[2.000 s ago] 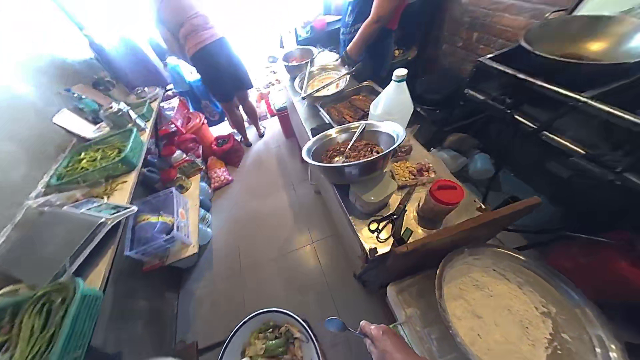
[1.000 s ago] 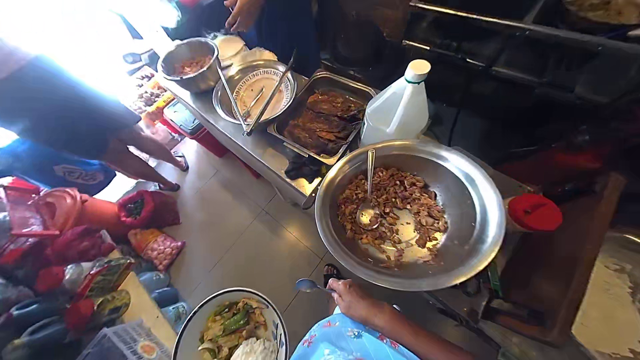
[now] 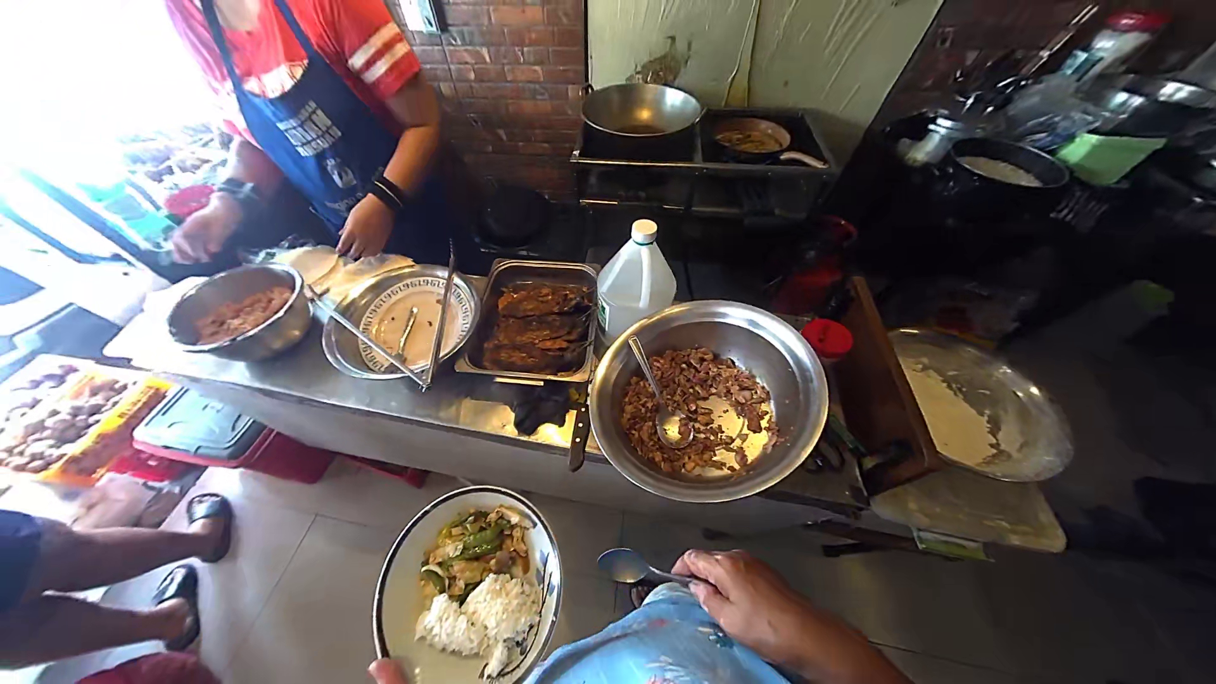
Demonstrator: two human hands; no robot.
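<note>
My left hand (image 3: 388, 671) shows only its fingertips at the bottom edge, gripping the rim of a dark-edged plate (image 3: 397, 608). White rice (image 3: 486, 613) and cooked vegetables with green pieces (image 3: 475, 546) lie on that plate. To its right, my right hand (image 3: 741, 598) is closed around the handle of a metal spoon (image 3: 623, 565), its bowl pointing left toward the plate. Beyond the hands, a wide metal basin (image 3: 806, 380) holds chopped cooked meat (image 3: 698, 380) with a serving spoon (image 3: 673, 427) in it. Most of my left hand is out of view.
The counter (image 3: 380, 404) carries a metal pot (image 3: 237, 347), a bowl with tongs (image 3: 435, 332), a tray of browned food (image 3: 537, 328), a plastic jug (image 3: 636, 280) and a knife (image 3: 579, 439). A person in an apron (image 3: 323, 142) stands behind it. Another person's legs (image 3: 123, 560) are at left.
The view has swung right toward the counter and stove. The apron-wearing person's torso and both hands now show. My right hand still holds the spoon beside the plate.
</note>
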